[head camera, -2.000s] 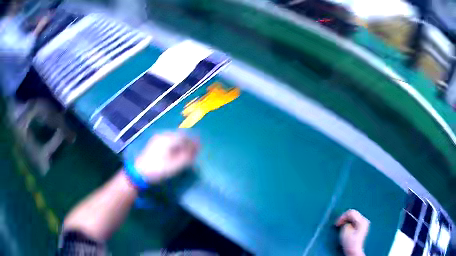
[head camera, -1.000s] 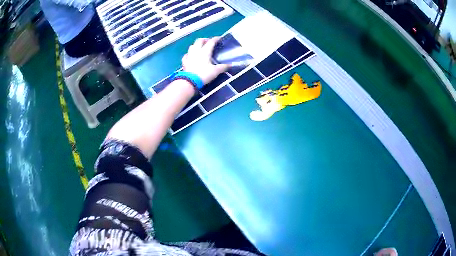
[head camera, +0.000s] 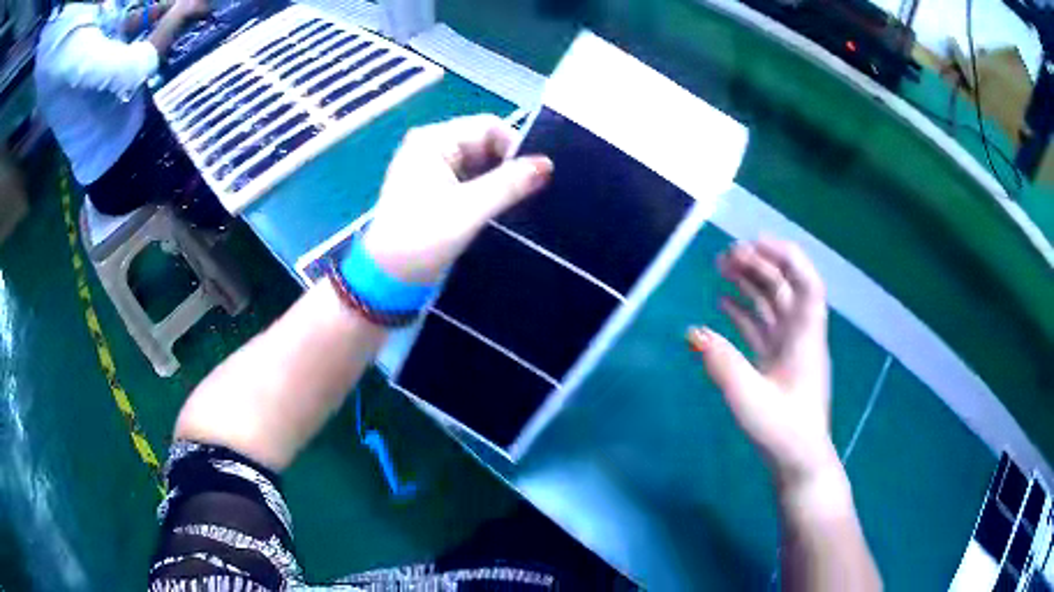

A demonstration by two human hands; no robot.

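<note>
My left hand (head camera: 445,202) grips the upper left edge of a release liner sheet (head camera: 647,113), with the thumb on its face. The sheet is tilted and held up over the bench. Its upper end is bare white, and below lie several black film rectangles (head camera: 532,272) split by thin white lines. A blue wrist strap and a dark red bead bracelet are on my left wrist. My right hand (head camera: 774,335) is right of the sheet, empty, with fingers apart and not touching it. The orange pile is not visible.
A white slotted parts tray (head camera: 433,72) is at the far left bench end. Beyond it a person (head camera: 87,110) sits near a white stool (head camera: 162,278). Another black-and-white sheet (head camera: 1006,532) lies at the lower right. A pale rail (head camera: 878,306) edges the green bench. A blue cord (head camera: 387,463) hangs below.
My left hand has lifted a sheet off the bench and towards me. My right hand has risen into view from the lower right edge. The orange pile is no longer visible.
</note>
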